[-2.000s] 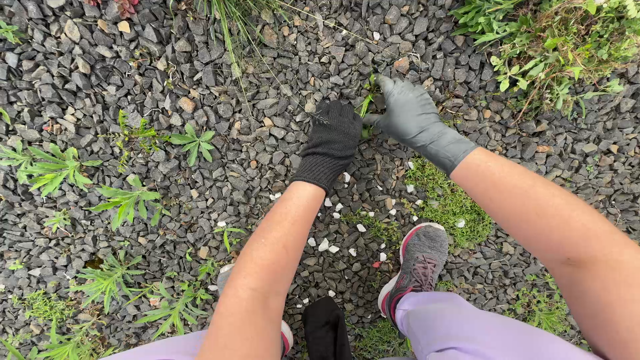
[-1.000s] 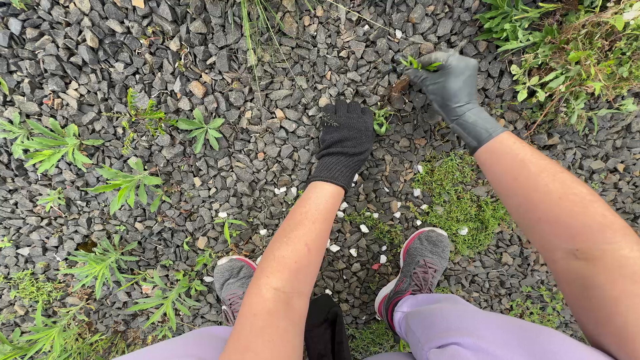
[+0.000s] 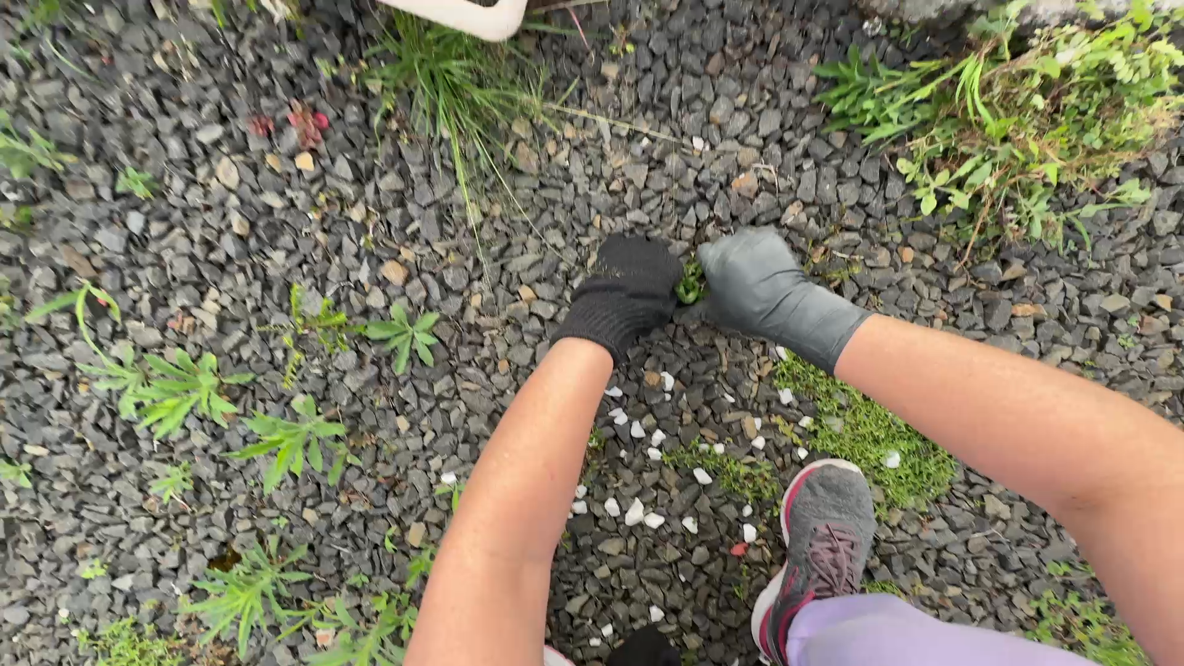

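Note:
My left hand (image 3: pixel 627 289), in a black knit glove, is down on the dark gravel (image 3: pixel 518 407) with its fingers curled out of sight. Close on its right is my right hand (image 3: pixel 760 282) in a grey rubbery glove, knuckles up and fingertips hidden. A small green weed (image 3: pixel 690 281) shows in the narrow gap between the two hands, touching or nearly touching both. Whether either hand grips it cannot be made out.
Leafy weeds (image 3: pixel 291 442) grow on the left. A grass tuft (image 3: pixel 444 83) stands beneath a pale curved edge (image 3: pixel 472 14). A heap of greenery (image 3: pixel 1045 129) lies upper right. Low green ground cover (image 3: pixel 869 435) and white stone chips (image 3: pixel 634 511) surround my grey shoe (image 3: pixel 830 536).
One second ago my right hand held green leaves up and to the right, apart from my left hand. It has come back beside my left hand, and those leaves no longer show in it.

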